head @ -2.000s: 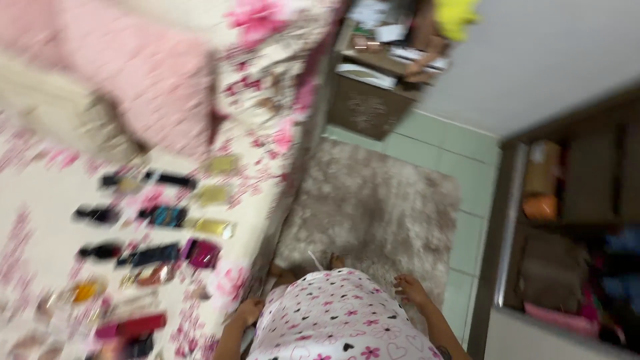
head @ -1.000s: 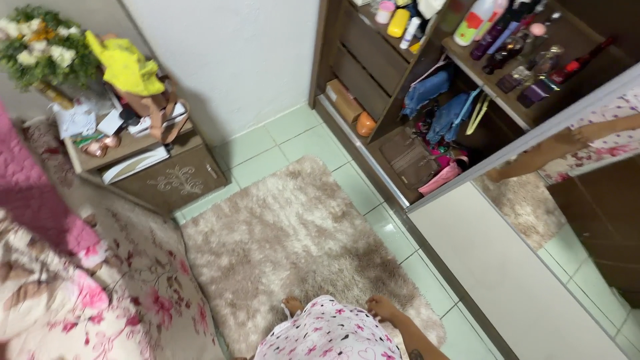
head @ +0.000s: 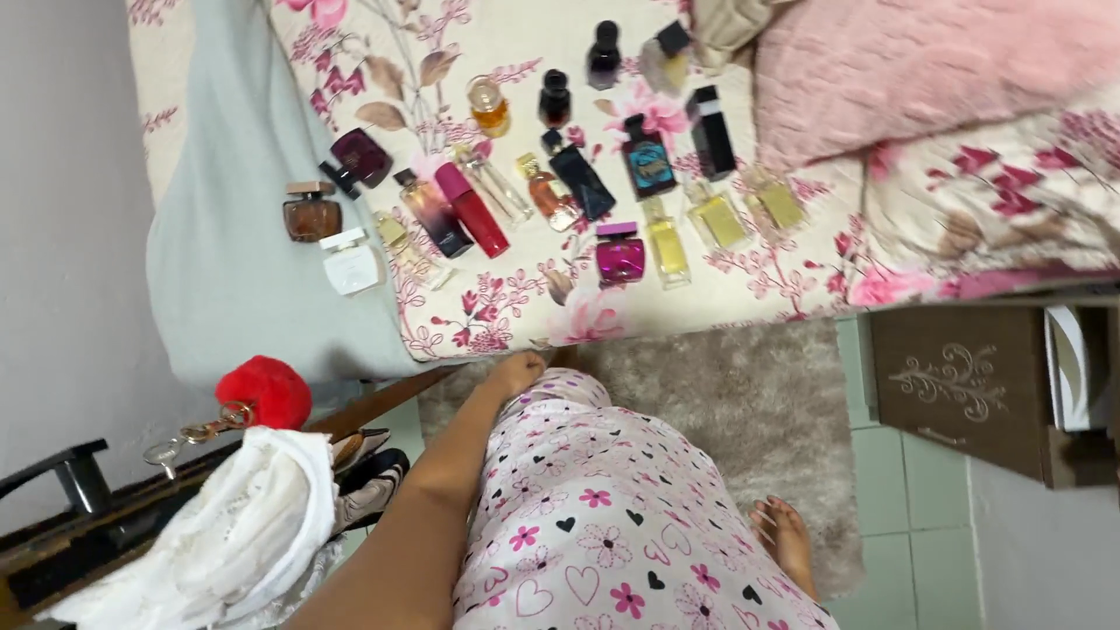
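My left hand (head: 520, 371) hangs beside the patterned clothing at the bed's edge, its fingers curled; whether it grips the fabric cannot be told. On the right, my right hand (head: 784, 532) is lowered over the rug, fingers apart and holding nothing. Several perfume bottles lie on the floral bedsheet (head: 595, 315), among them a red bottle (head: 472, 210), a magenta bottle (head: 620, 255), a slim yellow bottle (head: 668, 245) and a dark bottle with a blue label (head: 648, 162). A white bottle (head: 352, 264) and a brown one (head: 311, 214) rest on a pale blue cloth (head: 227, 289).
A pink pillow (head: 919, 74) lies on the bed. A shaggy rug (head: 752, 394) covers green floor tiles (head: 901, 481). At right stands a brown nightstand (head: 958, 385). White clothing (head: 236, 516), keys (head: 162, 452) with a red pompom (head: 264, 392), and shoes (head: 372, 490) are at lower left.
The view has swung from the open wardrobe and nightstand to the bed with the bottles. My left hand, out of sight one second ago, shows again.
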